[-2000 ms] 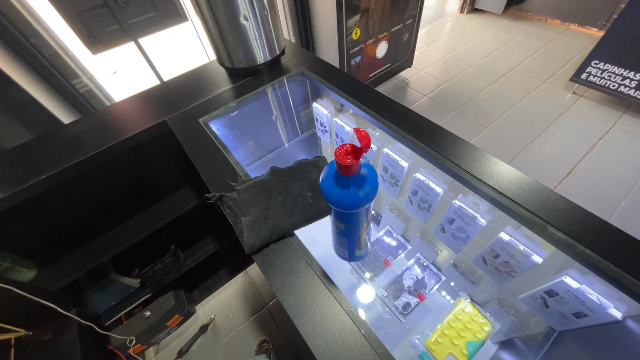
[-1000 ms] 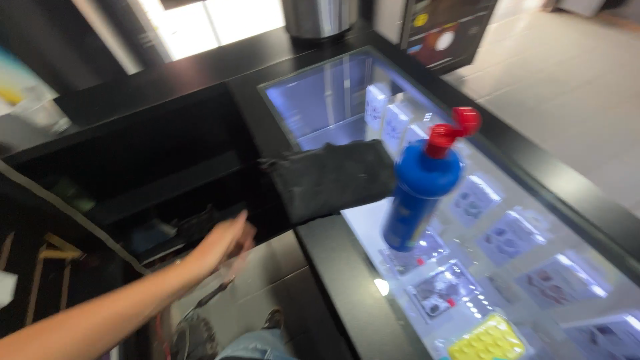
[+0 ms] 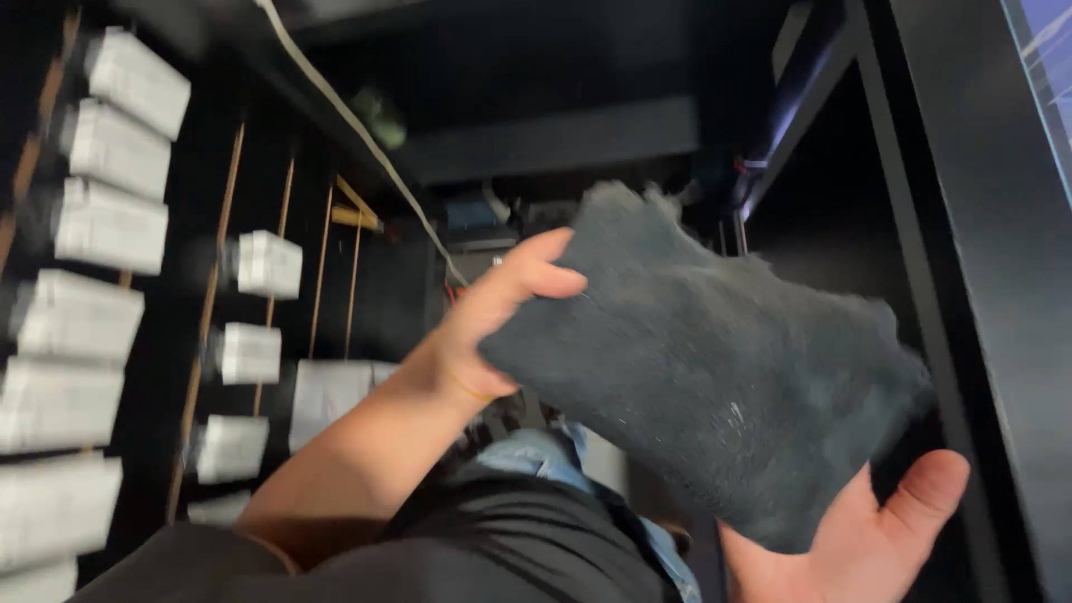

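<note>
A folded dark grey cloth (image 3: 695,360) with frayed edges and pale specks of lint spans the space between my hands. My left hand (image 3: 511,301) grips its left end, with the thumb and a finger on the near side of the fabric. At the cloth's lower right corner is my right hand (image 3: 846,536), its thumb spread away and the other fingers partly hidden behind the cloth; the fabric rests against that palm. The blue bottle is out of view.
White boxes (image 3: 109,226) hang in rows on a dark wall at the left. A pale cable (image 3: 335,100) runs down past a yellow bracket-like thing (image 3: 356,213). At the right are the black counter's edge (image 3: 963,209) and a corner of its glass top (image 3: 1047,75).
The cloth, earlier lying on the counter beside the blue bottle, is now up in my hands. My right hand has come into view. The view has swung left and down.
</note>
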